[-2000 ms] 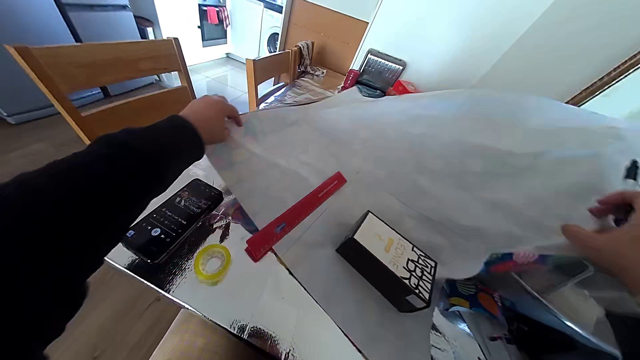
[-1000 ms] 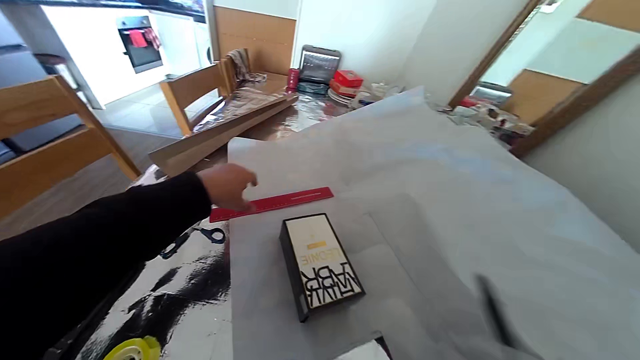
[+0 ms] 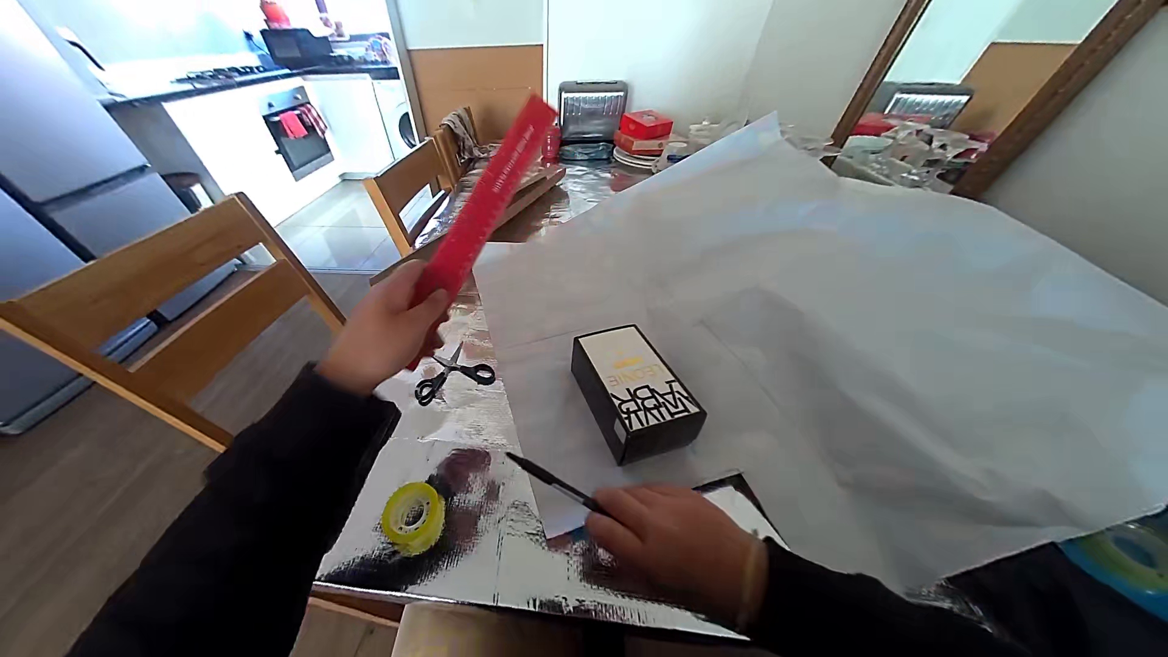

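Observation:
My left hand (image 3: 392, 324) grips one end of a red ruler (image 3: 488, 196), which is raised at a slant above the table's left side. In my right hand (image 3: 671, 547), near the front edge, is a black pen (image 3: 552, 479) pointing up and left. A black and white box (image 3: 639, 392) bearing writing sits on a large sheet of white paper (image 3: 821, 319). Black-handled scissors (image 3: 452, 372) lie partly spread on the silver table covering, just below my left hand. A roll of yellow tape (image 3: 413, 518) lies nearer the front.
Wooden chairs (image 3: 173, 319) stand along the left side. At the table's far end are a metallic toaster (image 3: 592, 111), red boxes (image 3: 645, 125) and stacked plates. A framed mirror (image 3: 967, 100) leans at the right. Part of a dark-edged white item (image 3: 735, 500) shows beside my right hand.
My left hand has picked the red ruler up off the white paper and raised it. Two seconds ago that hand held the paper's edge. The view has shifted.

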